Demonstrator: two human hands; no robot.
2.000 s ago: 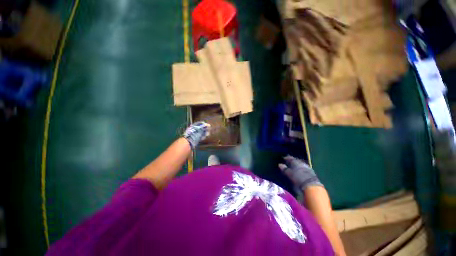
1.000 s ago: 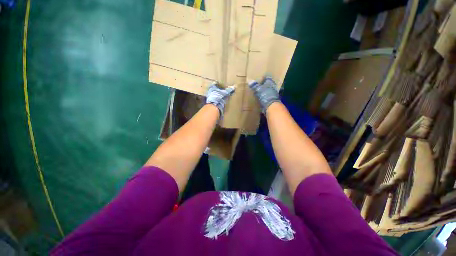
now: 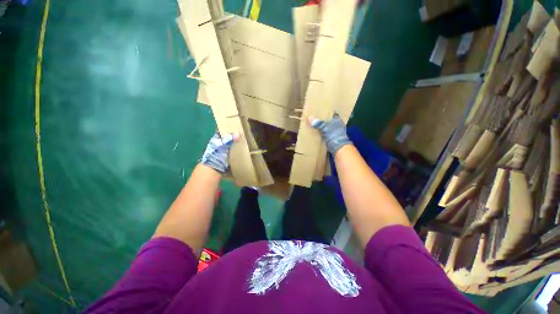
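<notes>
My left hand (image 3: 219, 153), in a grey-white knit glove, grips the near end of a small bundle of cardboard strips (image 3: 224, 92). My right hand (image 3: 332, 132), gloved alike, grips a second bundle of strips (image 3: 318, 86). The two bundles stand apart in a V over the open scrap box (image 3: 270, 144), which is dark inside. Thin slivers of slot waste stick out from the slots along the inner edges, and some at the left bundle's outer edge. Flat cardboard pieces (image 3: 261, 67) lie across the box's far side, partly hidden by the bundles.
A heap of overlapping strips (image 3: 503, 202) lies on the bench at the right. Brown cartons (image 3: 417, 119) stand under the bench edge. A blue plastic thing (image 3: 367, 156) is beside my right forearm. A yellow line (image 3: 39, 147) runs along the green floor at the left. Something red (image 3: 207, 259) is by my left elbow.
My hands have moved apart, and the strips held together over the box are now two separate bundles. Slivers now stick out from their slots, and more of the box's inside shows between them.
</notes>
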